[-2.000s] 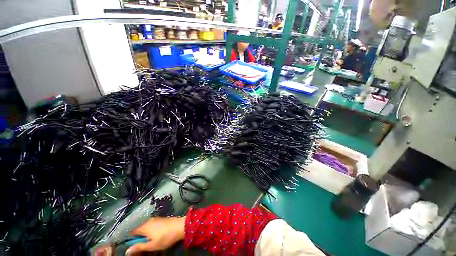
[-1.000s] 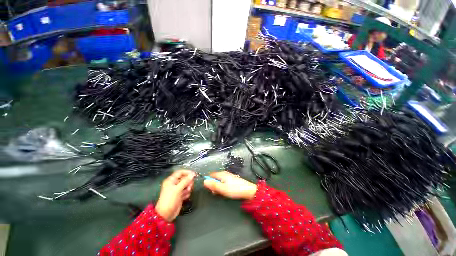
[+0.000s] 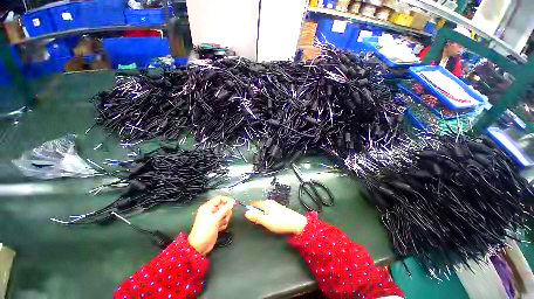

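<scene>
My left hand (image 3: 211, 223) pinches the end of a black cable assembly (image 3: 160, 237); its cord and moulded body pass under and beside the hand on the mat. My right hand (image 3: 277, 216) is closed on a small light-blue-handled tool (image 3: 253, 208), its dark tip at the left fingertips. Most of the tool is hidden in the hand, so its kind cannot be told. A small heap of tiny dark parts (image 3: 279, 191) lies just beyond my right hand. Black scissors (image 3: 315, 194) lie right of the heap.
A large black cable heap (image 3: 234, 99) lies at the back. A smaller cable bundle (image 3: 170, 175) and a clear plastic bag (image 3: 55, 157) lie left. A big cable pile (image 3: 457, 198) lies right, with blue trays (image 3: 448, 87) behind and a white carton (image 3: 477, 279) below. A person (image 3: 449, 54) is back right.
The view has swung left to the bench middle. My left hand, barely in view at first, is now fully visible. Since one second ago, both hands keep nearly the same pose at the cable end.
</scene>
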